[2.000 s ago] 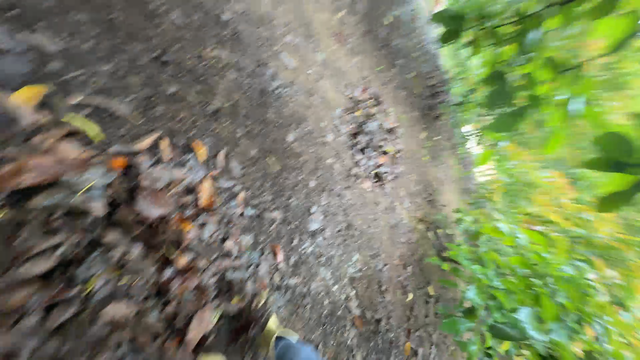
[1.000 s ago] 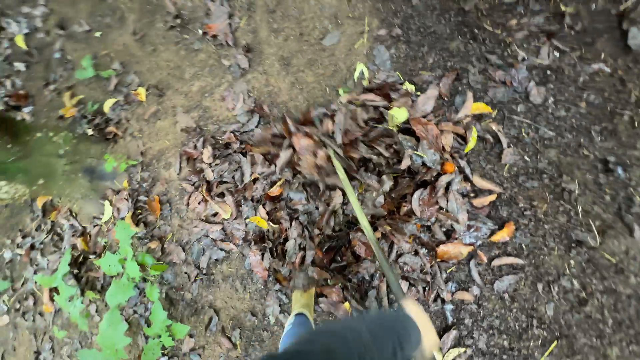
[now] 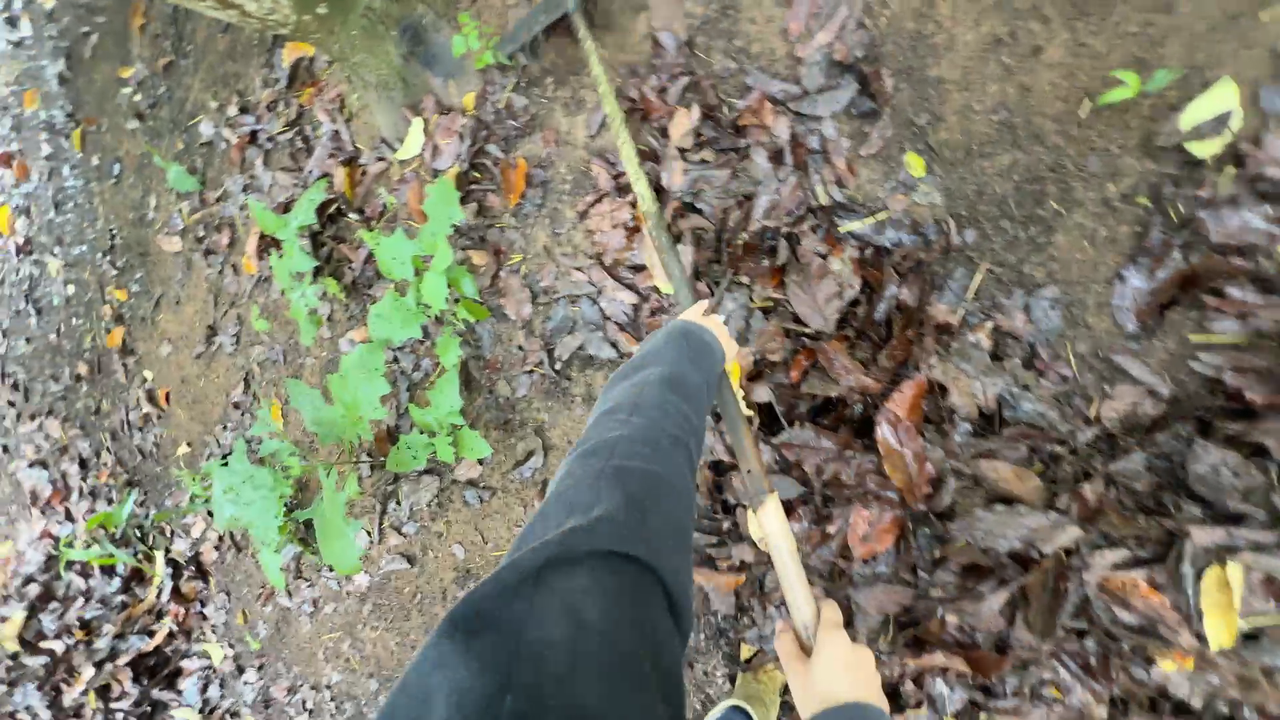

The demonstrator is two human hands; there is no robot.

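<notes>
A long wooden pole (image 3: 735,430) slants across the middle of the view, its near end pale and bare. My left hand (image 3: 712,330), beyond a dark sleeve, is closed around the pole about midway along. Lower down, my right hand (image 3: 835,665) grips the pale end. At the pole's far tip, near the top edge, a dark, flat tool head (image 3: 535,25) shows only in part and is blurred. Brown wet leaves (image 3: 850,370) lie heaped to the right of and under the pole.
Green leafy plants (image 3: 355,395) grow from the dirt left of my sleeve. A tree trunk base (image 3: 330,40), blurred, stands at the top left. The tip of a tan boot (image 3: 760,690) shows at the bottom edge. More leaves (image 3: 1130,560) cover the lower right.
The pole's far end has moved away from the leaf heap toward the tree base at the top left. Both my hands now show on the pole. The view has shifted widely.
</notes>
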